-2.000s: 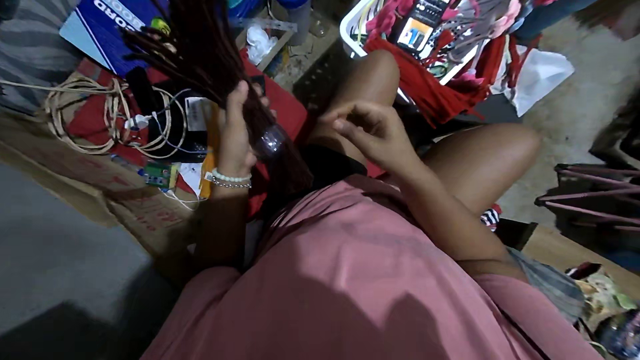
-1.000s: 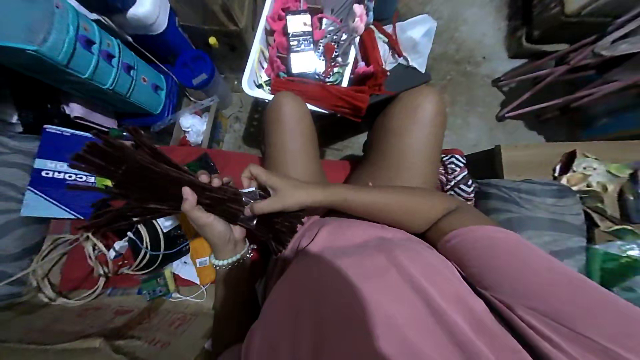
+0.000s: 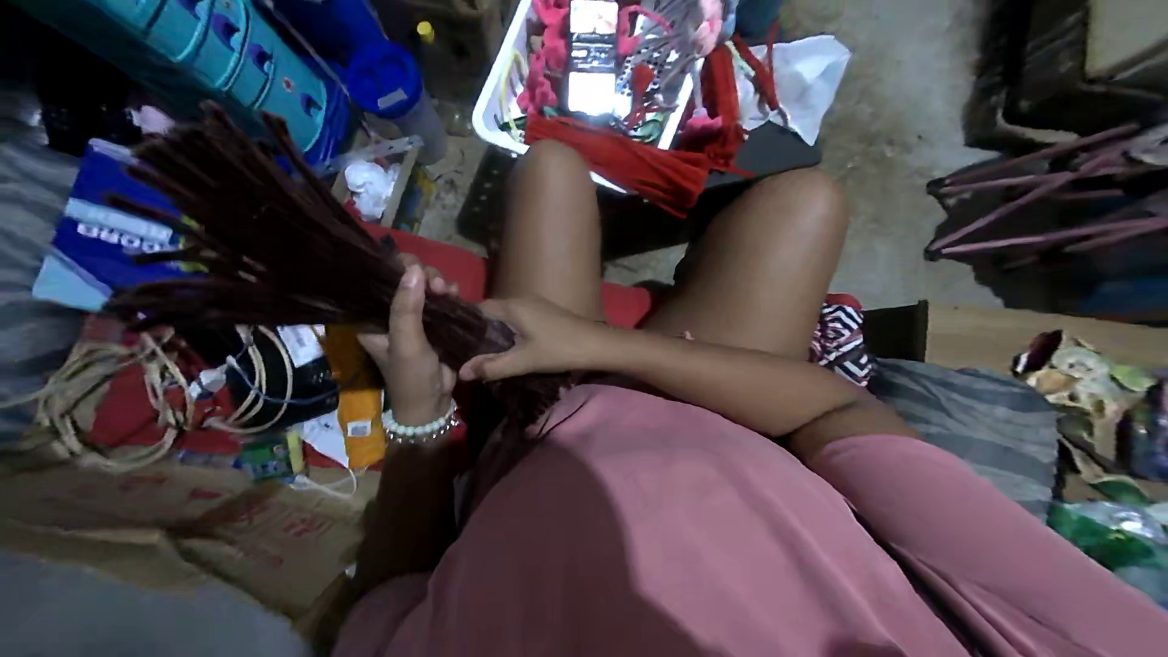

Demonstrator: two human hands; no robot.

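A thick bundle of dark maroon fuzzy stems, like pipe cleaners (image 3: 274,228), lies slantwise above my lap, its loose ends fanned out to the upper left. My left hand (image 3: 420,338), with a beaded bracelet at the wrist, is wrapped around the bundle's middle from below, thumb up. My right hand (image 3: 529,338) grips the bundle near its lower end, where a clear band or wrap shines. The lowest tips reach my pink shirt (image 3: 693,529) and are partly hidden by the right hand.
Ahead is a white basket (image 3: 493,109) with red and pink fuzzy stems and a lit phone (image 3: 593,55). At left lie a blue package (image 3: 119,228), coiled cords (image 3: 82,401) and an orange packet (image 3: 360,401). Teal drawers (image 3: 228,55) stand upper left, a folded metal rack (image 3: 1040,201) right.
My right hand, off the bundle two seconds ago, is now on its lower part beside my left hand. The bundle has tilted toward the left. The view has shifted.
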